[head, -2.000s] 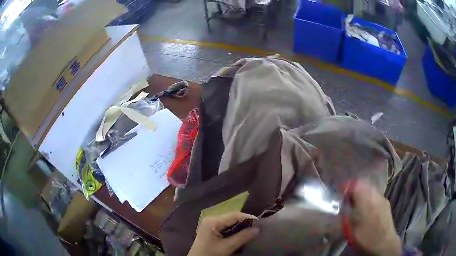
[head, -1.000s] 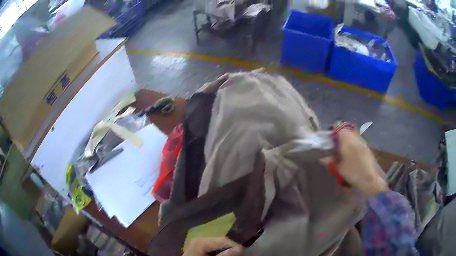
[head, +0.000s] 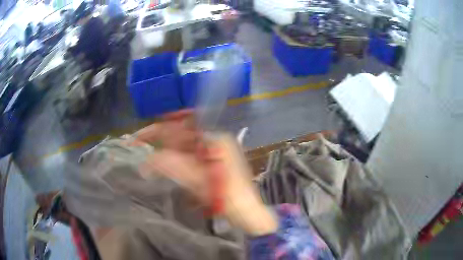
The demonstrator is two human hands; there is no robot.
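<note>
My right hand (head: 238, 188), blurred, holds the red-handled scissors (head: 216, 185) above the grey-brown cloth heap (head: 111, 198). Their pale, smeared blades point up. A skin-coloured blur overlaps the handles on the left. It may be my left hand, but its shape and hold cannot be made out. Folded taupe cloth pieces (head: 325, 195) lie to the right of my right sleeve.
The brown table edge (head: 269, 150) shows behind the cloth. Blue bins (head: 155, 86) stand beyond on the grey floor with a yellow line. A white panel (head: 426, 117) rises at right. Pale sheets (head: 368, 99) lie beside it. A red strip (head: 78, 238) shows at lower left.
The view has swung right, bringing the folded cloth and white panel in. The scissors' blades now point up instead of left. The yellow-green piece and cardboard box have left view.
</note>
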